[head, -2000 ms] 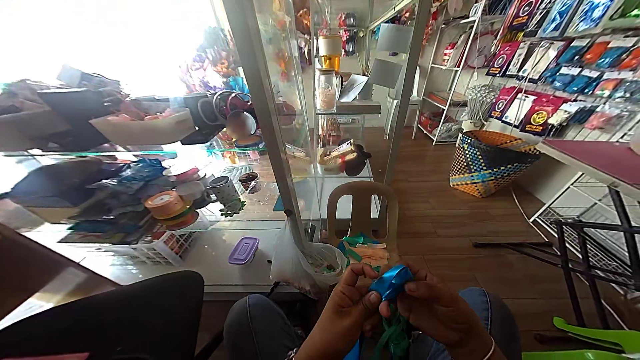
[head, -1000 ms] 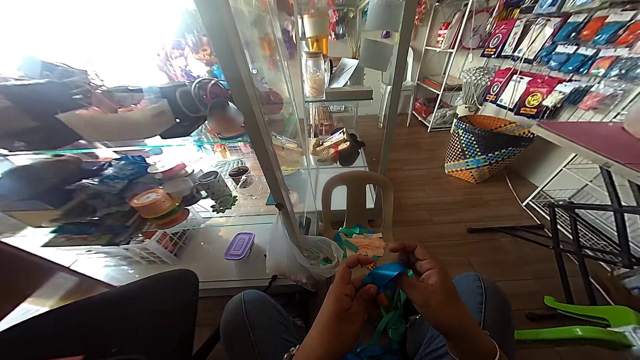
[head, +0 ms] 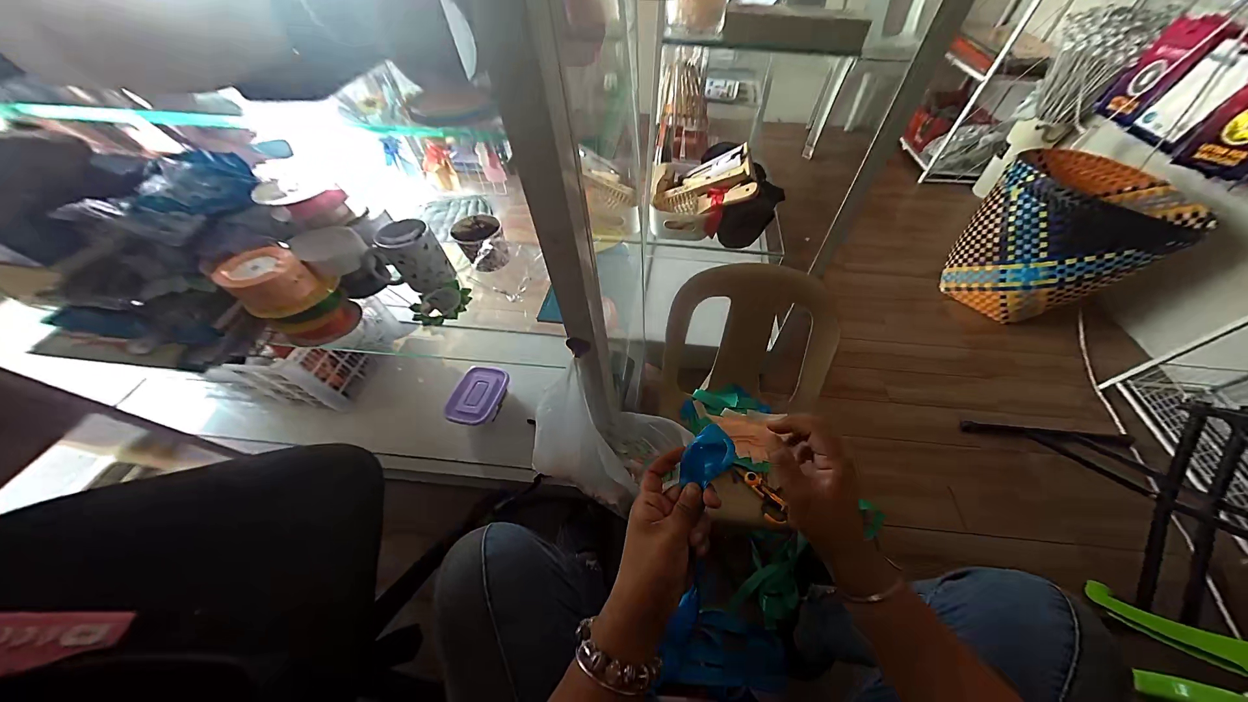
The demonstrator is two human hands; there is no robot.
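My left hand (head: 665,517) pinches a folded loop of shiny blue ribbon (head: 706,458) between thumb and fingers, over my lap. My right hand (head: 814,478) is raised just to its right, apart from the blue loop, fingers bent; whether it holds anything is unclear. Beyond the hands, green ribbon pieces (head: 726,400) and a peach-coloured piece (head: 743,434) lie on the seat of a beige plastic chair (head: 746,292). Yellow-and-black handled scissors or a similar tool (head: 765,495) lie there too, partly hidden. Green ribbon (head: 775,585) and wide blue ribbon (head: 721,651) hang at my lap.
A white plastic bag (head: 575,439) hangs beside the glass cabinet's metal post (head: 556,195). A purple-lidded container (head: 478,395) sits on the white ledge at left. A woven basket (head: 1063,234) stands at right, near black metal legs (head: 1170,497). A black chair back (head: 195,565) is close at left.
My right hand has come away from the blue ribbon, which both hands held before. My left hand still holds it. The view has tilted downward.
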